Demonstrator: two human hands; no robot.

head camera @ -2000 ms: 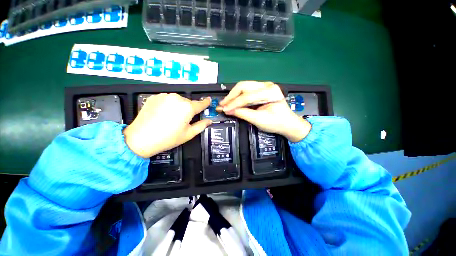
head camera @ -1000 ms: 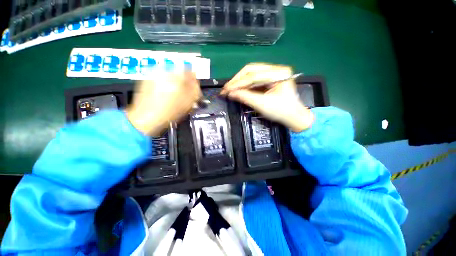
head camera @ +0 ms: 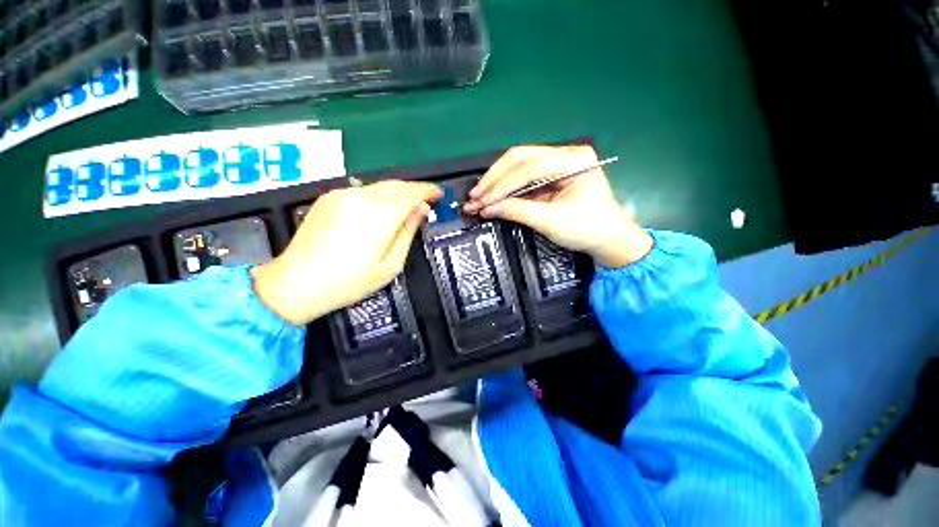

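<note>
A dark open-backed phone (head camera: 476,283) lies in a slot of the black foam tray (head camera: 391,399). A blue adhesive piece (head camera: 446,206) is at its top end, between my two hands. My right hand (head camera: 561,204) holds thin metal tweezers (head camera: 571,173), their shaft pointing up and right; the tip is hidden or too small to make out. My left hand (head camera: 345,245) rests over the neighbouring phone, thumb and index fingertips at the left side of the blue piece. A tiny pale spot shows at these fingertips; I cannot tell if they grip it.
A white sticker sheet (head camera: 203,171) with several blue shapes lies behind the tray. Stacked clear component trays (head camera: 329,57) stand at the back, with more trays and a second sheet (head camera: 74,101) back left. A small white scrap (head camera: 737,217) lies at the right. Other phones fill the tray.
The tray and bench now appear farther left and tilted in view. My left hand, blurred one second ago, is steady beside the phone's top end. The blue piece shows clearly there again.
</note>
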